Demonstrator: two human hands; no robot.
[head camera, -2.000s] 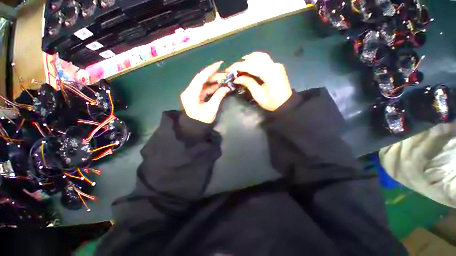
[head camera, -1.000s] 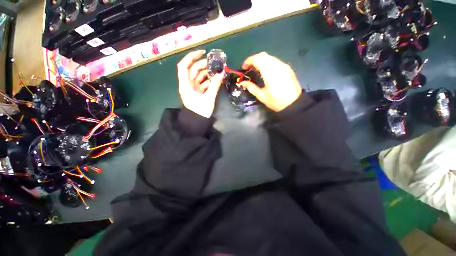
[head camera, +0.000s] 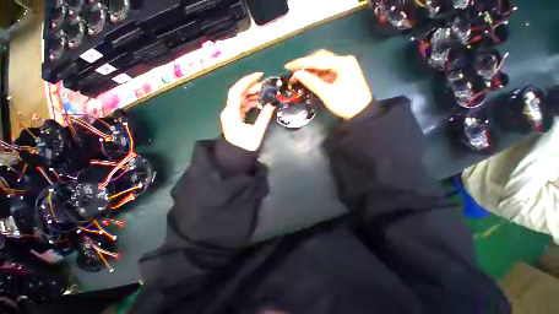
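Observation:
My left hand (head camera: 244, 113) holds a small dark glassy lens module (head camera: 268, 92) between thumb and fingers. A round black camera housing (head camera: 296, 115) with a shiny inside sits on the bench between my hands, just right of and below the module. Red lead wires (head camera: 290, 96) run between module and housing. My right hand (head camera: 334, 81) has its thumb and fingertips pinched together at the top of the housing, by the wires. What the right fingertips grip is too small and blurred to tell.
Wired housings (head camera: 86, 196) with coloured leads crowd the left. Part-built units (head camera: 456, 52) stand at the right. Stacked black parts trays (head camera: 153, 37) are on the pale ledge behind, over a patterned sheet (head camera: 147, 84). A dark flat slab (head camera: 269, 9) lies beside them. Another person's white sleeve (head camera: 521, 184) is at right.
The lens module has tilted and moved down to the housing, its glassy face turned from view. My right hand has moved up to the housing's top. The view has shifted slightly.

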